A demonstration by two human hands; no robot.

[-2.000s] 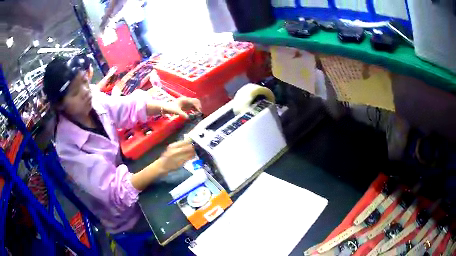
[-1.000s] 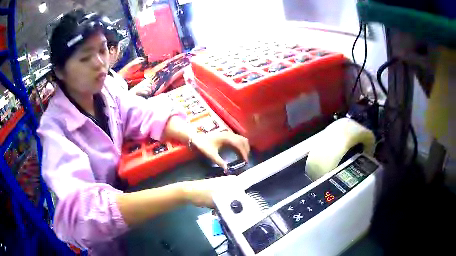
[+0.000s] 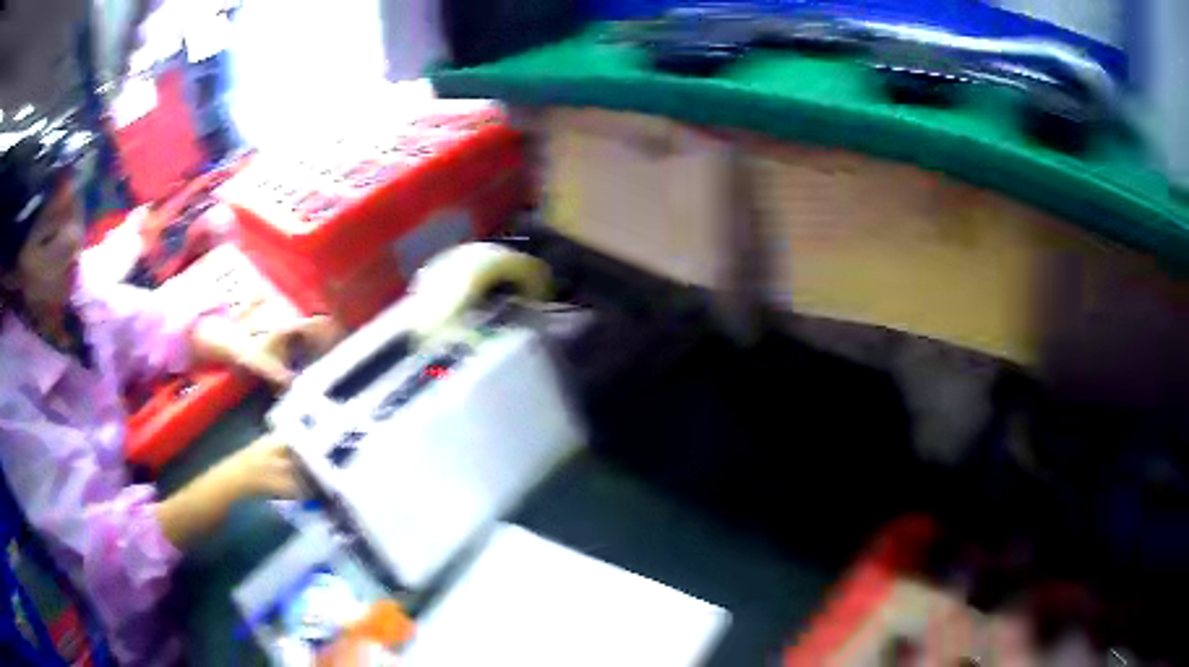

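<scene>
Neither of my hands is in the picture. The frame is blurred. Nearest in front of me, a white paper sheet (image 3: 567,612) lies flat on the dark bench. The white tape dispenser (image 3: 450,456) stands behind it to the left, with a pale tape roll (image 3: 476,280) on top and small red digits lit. At the lower right, a red-orange watch tray (image 3: 854,593) is cut off by the bottom edge, with pale, blurred straps (image 3: 926,632) on it.
A coworker in a pink shirt (image 3: 65,417) stands at the left, hands beside the dispenser. Stacked red trays (image 3: 352,215) stand behind. An orange-and-white box (image 3: 372,632) is at the bottom left. A green shelf (image 3: 808,111) with hanging yellowish papers (image 3: 900,261) crosses the upper right.
The view swung left and close to the dispenser, then back right. The paper sheet, green shelf and watch tray are in view again. The coworker now sits at the left edge.
</scene>
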